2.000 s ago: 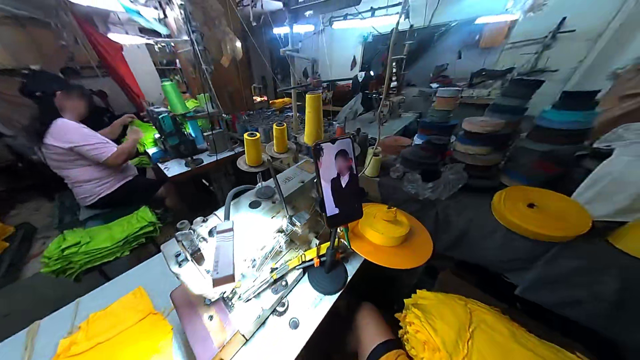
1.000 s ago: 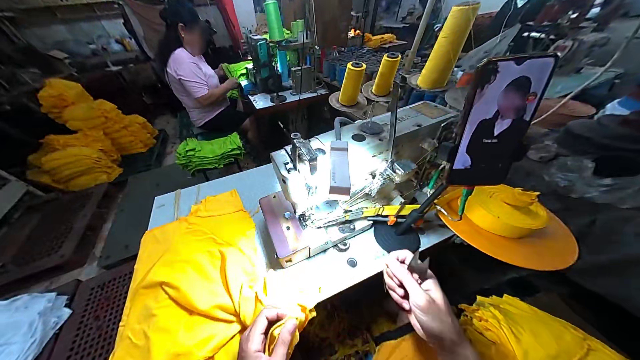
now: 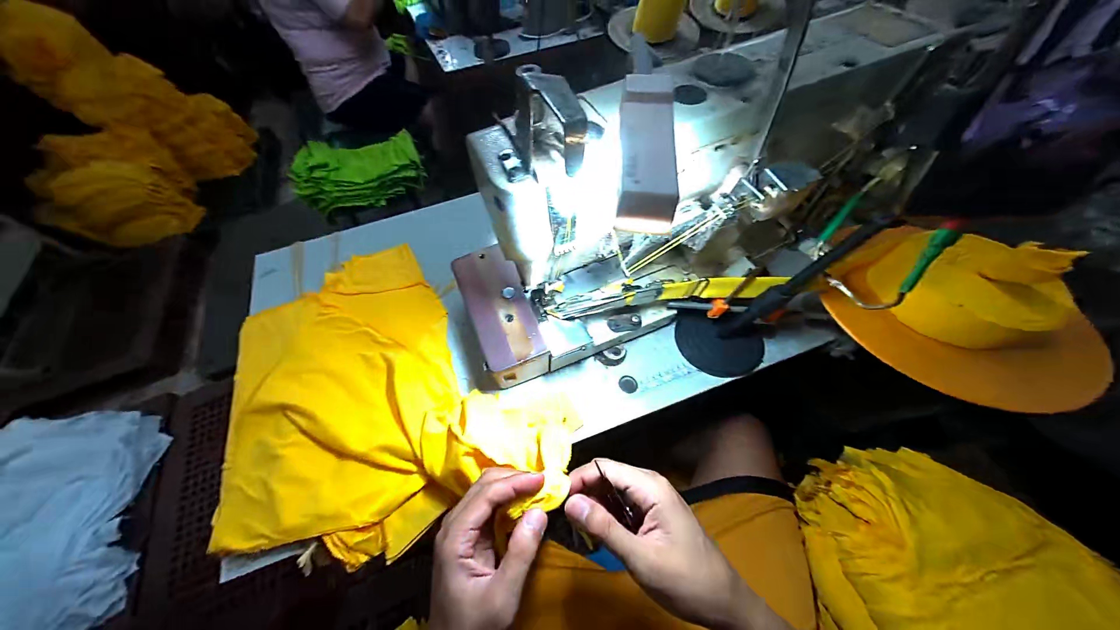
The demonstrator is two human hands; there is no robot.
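Note:
My left hand (image 3: 492, 547) pinches an edge of a yellow fabric piece (image 3: 341, 420) between thumb and fingers, at the table's front edge. Most of that fabric lies spread on the table to the left of the sewing machine (image 3: 512, 315). My right hand (image 3: 652, 525) is just right of the pinched edge, its fingers curled around a small dark metal tool (image 3: 617, 497), whose exact kind I cannot tell. A yellow fabric strip (image 3: 726, 288) runs into the machine from the right, and a lamp lights the needle area.
Yellow fabric (image 3: 945, 542) is piled at my right. A round orange disc (image 3: 980, 376) bears a yellow roll behind it. A black round stand base (image 3: 719, 343) sits on the table. Green (image 3: 357, 171), yellow (image 3: 122, 192) and white cloth stacks (image 3: 74, 516) lie left. Another person sits beyond.
My hands have come together at the edge of the yellow fabric; one second ago they were apart, with the tool held up in my right hand. The view has tilted down and closer.

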